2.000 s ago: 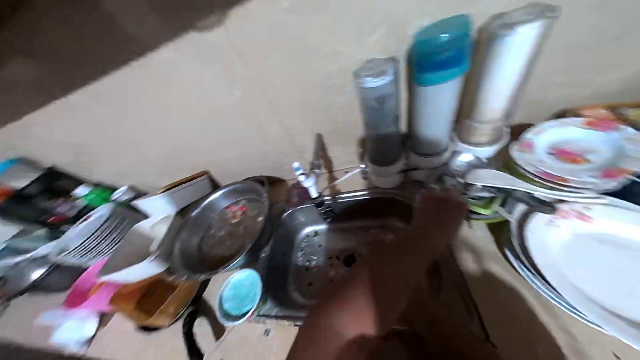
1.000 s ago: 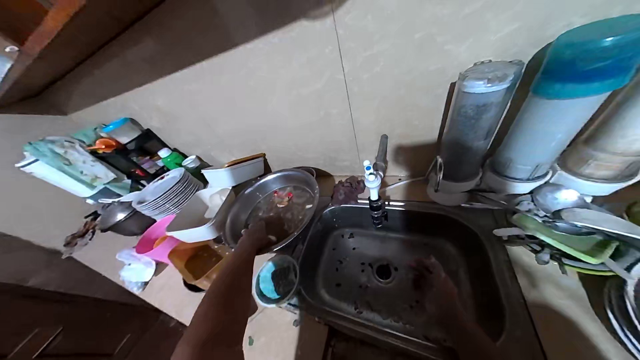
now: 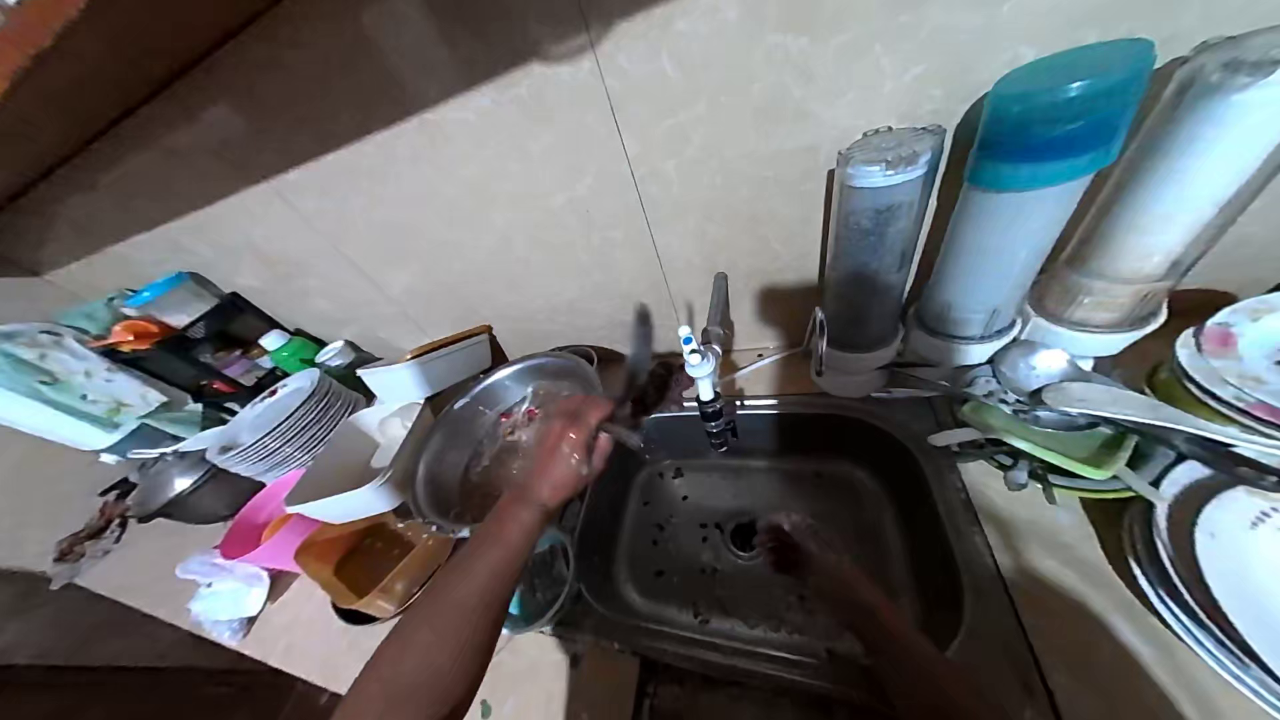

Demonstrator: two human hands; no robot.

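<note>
My left hand (image 3: 568,455) is closed around the handle of a metal utensil (image 3: 640,350), blurred, its dark flat end pointing up beside the faucet (image 3: 703,370). The hand is over the right side of a round metal basin (image 3: 450,440) of water with small red bits in it. My right hand (image 3: 790,545) is low in the metal sink (image 3: 660,600), in shadow near the drain (image 3: 743,538). Its fingers are too dark and blurred to tell whether they hold anything. Dark scraps are scattered on the sink's bottom.
Left of the basin are a white container (image 3: 345,475), stacked plates (image 3: 285,425), a pink container (image 3: 262,525) and an amber container (image 3: 370,565). A teal-tinted bowl (image 3: 545,580) stands by the sink's left edge. Tall canisters (image 3: 880,250), a green dish with spoons (image 3: 1050,440) and plates (image 3: 1240,560) are at the right.
My left hand was in the basin a second ago; now it is raised at the basin's right side with the utensil in it. My right hand remains in the sink.
</note>
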